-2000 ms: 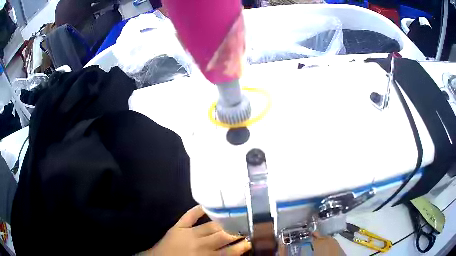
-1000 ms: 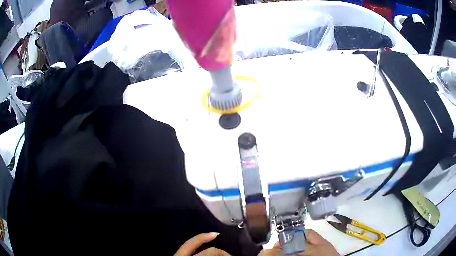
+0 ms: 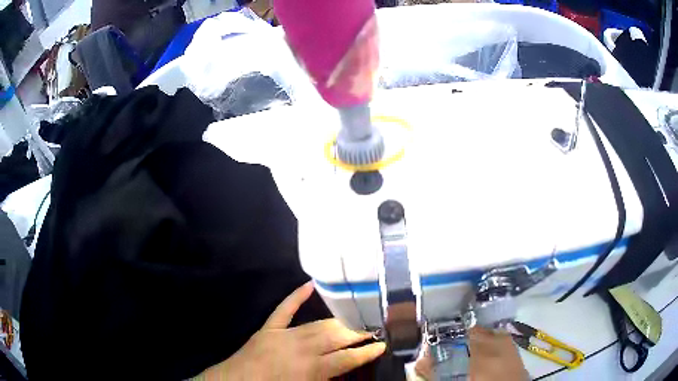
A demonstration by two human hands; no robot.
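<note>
The black garment [image 3: 156,245] lies in a large heap left of the white sewing machine head [image 3: 476,193]. My left hand [image 3: 305,353] lies flat on the garment, palm down, fingers spread, fingertips beside the needle area. My right hand [image 3: 498,356] is at the bottom edge, right of the grey attachment [image 3: 450,361], partly hidden behind it and cut off by the frame. What its fingers touch is hidden. The metal take-up lever guard [image 3: 400,283] stands between the hands. The presser foot and needle are hidden.
Yellow thread snips [image 3: 550,347] and black-handled shears [image 3: 632,350] under a yellow-green strip [image 3: 638,312] lie on the table at right. A pink cone [image 3: 334,45] stands above the head. A black band [image 3: 639,178] wraps the arm. A plastic-lined white bin [image 3: 543,22] is behind.
My left hand has come up and right onto the garment near the needle, from the bottom edge. My right hand has risen beside the grey attachment. The view has shifted slightly.
</note>
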